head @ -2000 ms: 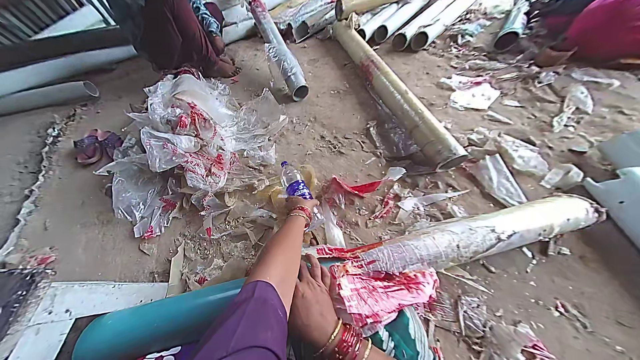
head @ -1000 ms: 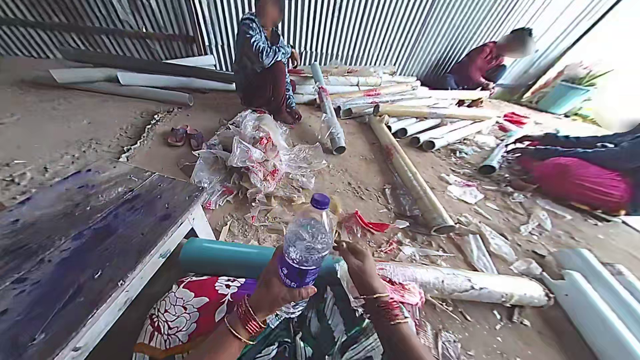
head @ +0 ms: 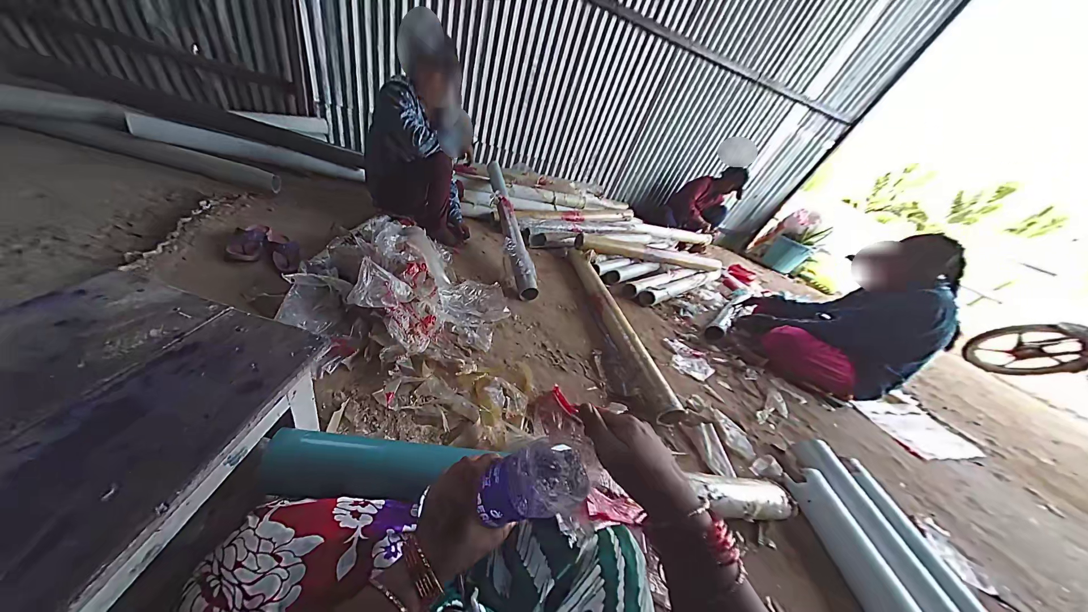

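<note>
My left hand (head: 463, 514) is wrapped round the lower part of a clear plastic bottle (head: 548, 480) with a purple label. The bottle is tilted, and no cap shows on it. My right hand (head: 633, 455) is raised just beyond and right of the bottle, fingers bent; whether it holds something small cannot be told. Across my lap lies a teal pipe (head: 365, 463). A pipe in whitish plastic wrap (head: 748, 497) extends to the right behind my right forearm. Torn red and clear plastic film (head: 616, 507) lies between my wrists.
A dark wooden bench (head: 127, 374) stands at left. Ahead are a heap of plastic film (head: 408, 280), sandals (head: 263, 246) and a long yellowish pipe (head: 625, 336). Stacked pipes (head: 646, 272) lie farther back. Three people sit around. Pale blue pipes (head: 875, 527) lie at right.
The bottle first stood on the ground with a hand at it; one second ago it was upright and capped in my left hand. Now it is tilted. The view has risen.
</note>
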